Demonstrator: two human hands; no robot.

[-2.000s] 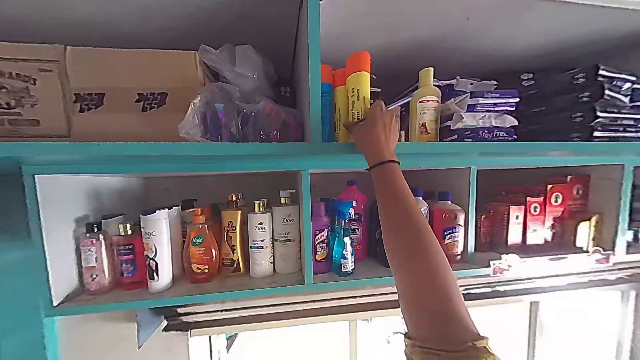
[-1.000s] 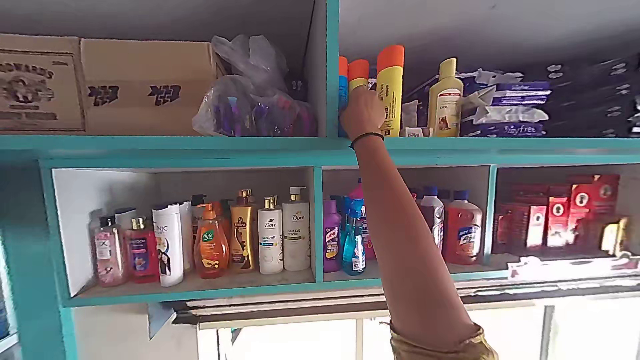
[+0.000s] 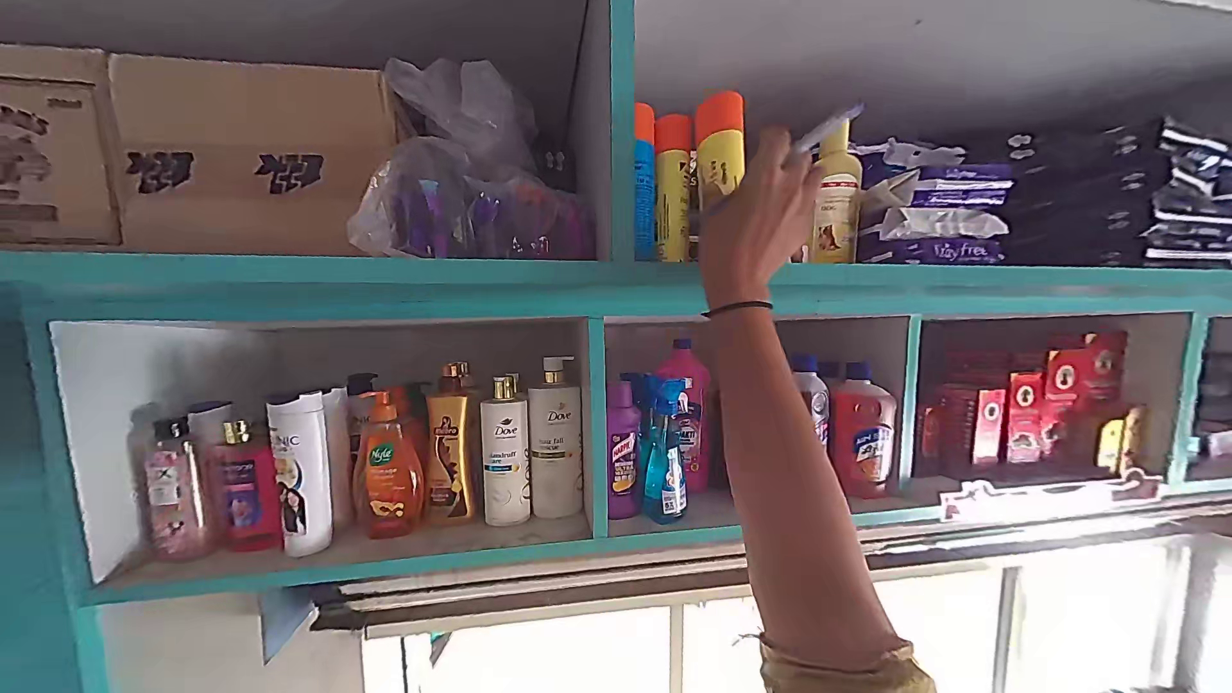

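My right hand (image 3: 756, 217) is raised to the upper shelf with its back toward me and a thin black band on the wrist. A thin pale item (image 3: 830, 127), tipped with purple, juts from its fingertips; its kind is unclear. Just left of the fingers stands a tall yellow spray can (image 3: 720, 144) with an orange cap, partly hidden by the hand. A second yellow can (image 3: 672, 192) and a blue can (image 3: 644, 183) stand farther left. On the other side is a pale yellow bottle (image 3: 836, 207), upright. My left hand is out of view.
Teal shelf edges (image 3: 385, 294) frame the compartments. Cardboard boxes (image 3: 250, 154) and a clear plastic bag (image 3: 433, 207) sit upper left; purple packets (image 3: 962, 197) are stacked upper right. Below stand pump bottles (image 3: 555, 443), cleaner bottles (image 3: 866, 433) and red boxes (image 3: 1025, 419).
My right hand has moved right from in front of the shorter yellow can to between the tallest can and the pale yellow bottle. The pale item now shows at its fingertips.
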